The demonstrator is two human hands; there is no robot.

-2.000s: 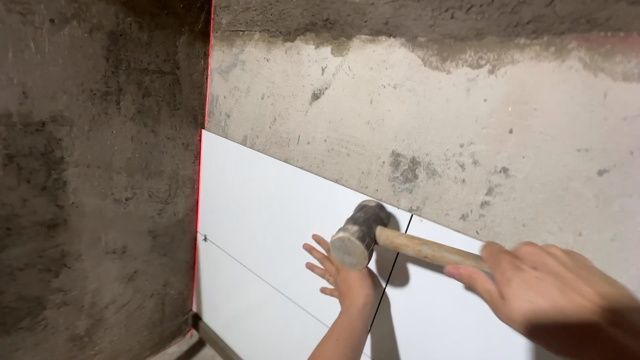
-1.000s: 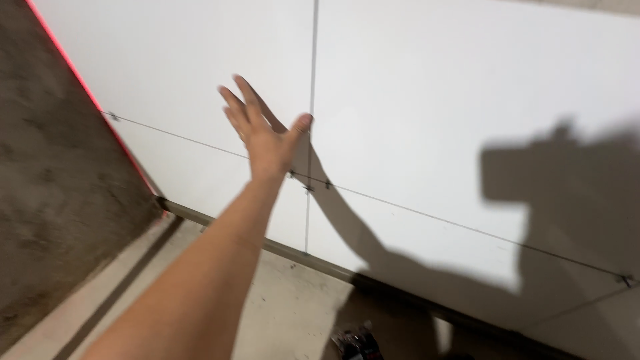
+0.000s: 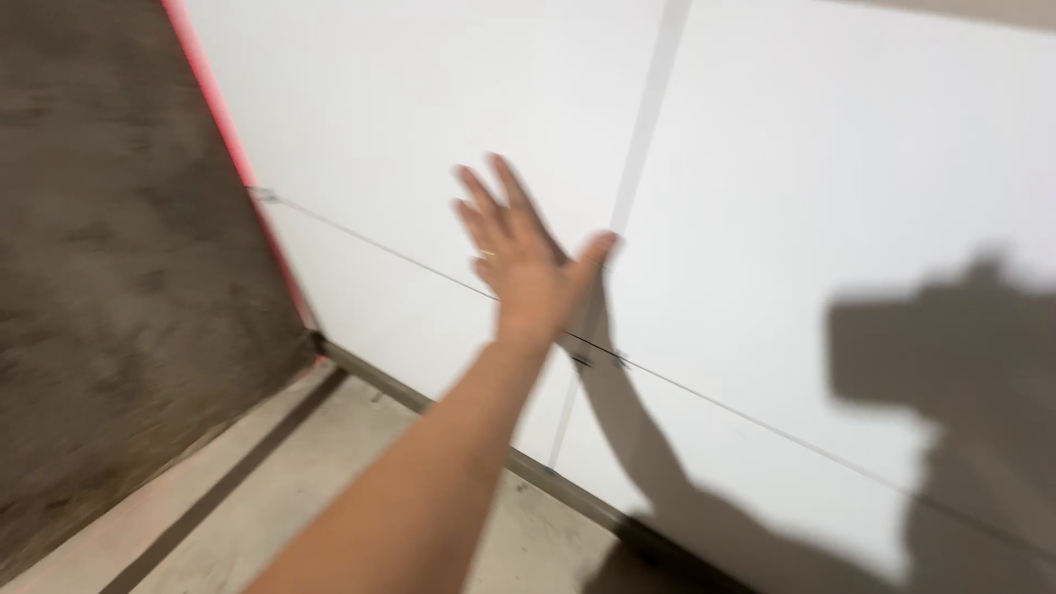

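Observation:
My left hand (image 3: 528, 256), fingers spread and a ring on one of them, is at the face of a large white wall tile (image 3: 396, 107), just left of the upright joint. It holds nothing; whether the palm presses on the tile cannot be told. Right of that joint is a second large white tile (image 3: 808, 181). Small dark spacers (image 3: 582, 361) sit near the crossing of the joints, below my wrist, and another spacer (image 3: 262, 195) is at the left end of the level joint. My right hand and the mallet are out of view.
A rough dark cement wall (image 3: 124, 206) meets the tiles at the left, with a red laser line (image 3: 216, 99) along the corner. A long strip (image 3: 569, 487) runs under the bottom tiles, above the concrete floor (image 3: 346, 445). Shadows fall across the tiles at the right.
The view has swung down toward the floor. The rubber mallet and my right hand, seen two seconds ago, have left the view. My left hand stays spread at the tiles.

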